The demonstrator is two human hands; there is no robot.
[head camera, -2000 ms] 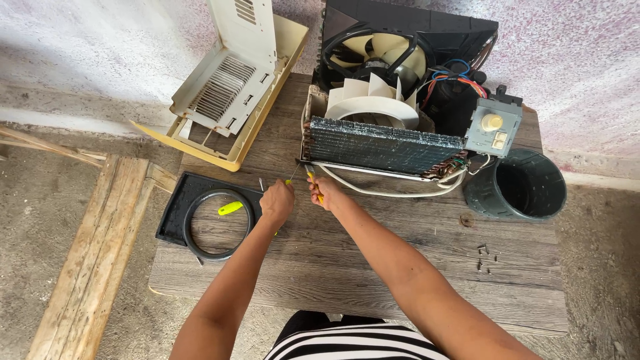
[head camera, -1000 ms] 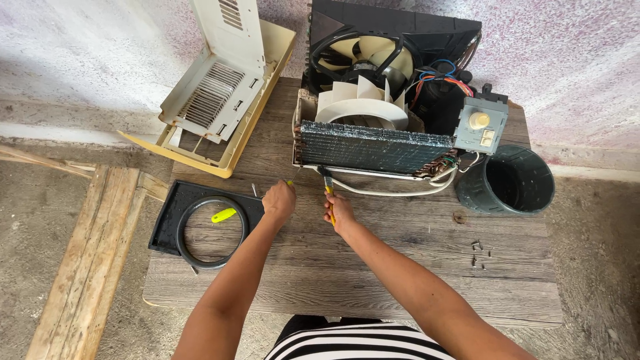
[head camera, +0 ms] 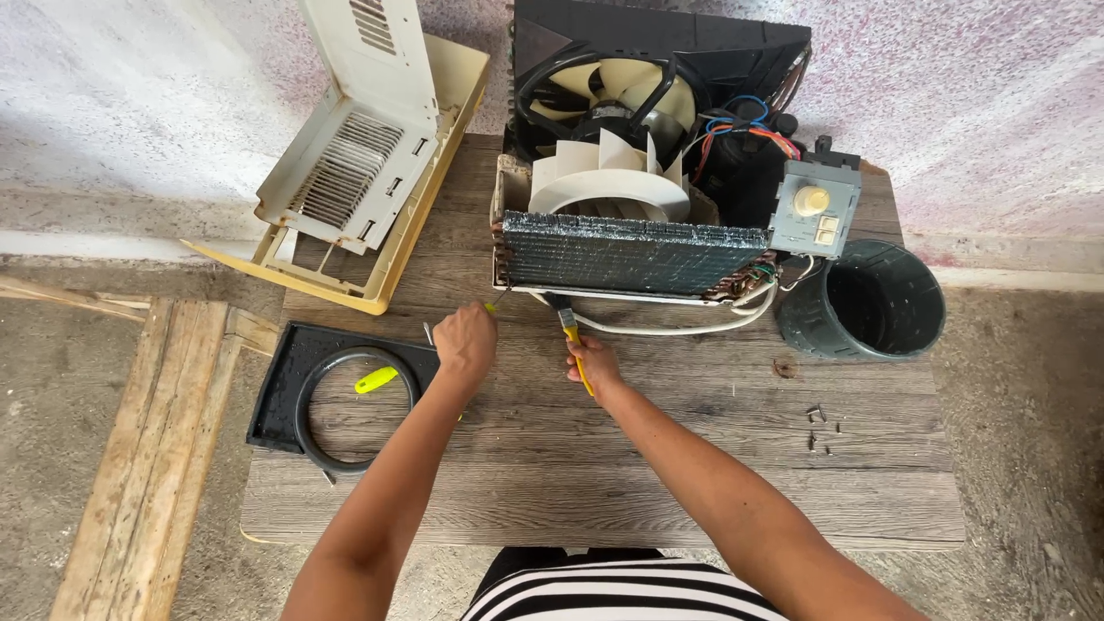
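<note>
My left hand (head camera: 467, 341) is closed around a thin tool with a yellow-green handle, probably a screwdriver; its shaft points at the lower left corner of an opened window air conditioner. My right hand (head camera: 593, 362) holds a yellow-handled paintbrush (head camera: 571, 332), whose dark bristles are close to the unit's front bottom edge. The finned coil (head camera: 621, 254) faces me, with a white blower wheel (head camera: 608, 185) behind it and a cream fan (head camera: 638, 82) farther back. A grey control box (head camera: 813, 210) with a knob hangs at the unit's right, beside coloured wires.
A black tray (head camera: 280, 388), a dark ring (head camera: 304, 414) and a yellow-green handle (head camera: 376, 379) lie at left. Behind them lean the vented panel (head camera: 405, 164) and yellowed frame (head camera: 384, 289). A dark bucket (head camera: 888, 297) stands right, several screws (head camera: 815, 414) in front. A white cable (head camera: 664, 330) curves below the coil.
My right hand has shifted slightly away from the unit's lower left corner, and the brush now shows more clearly. The left hand stays near that corner with its tool.
</note>
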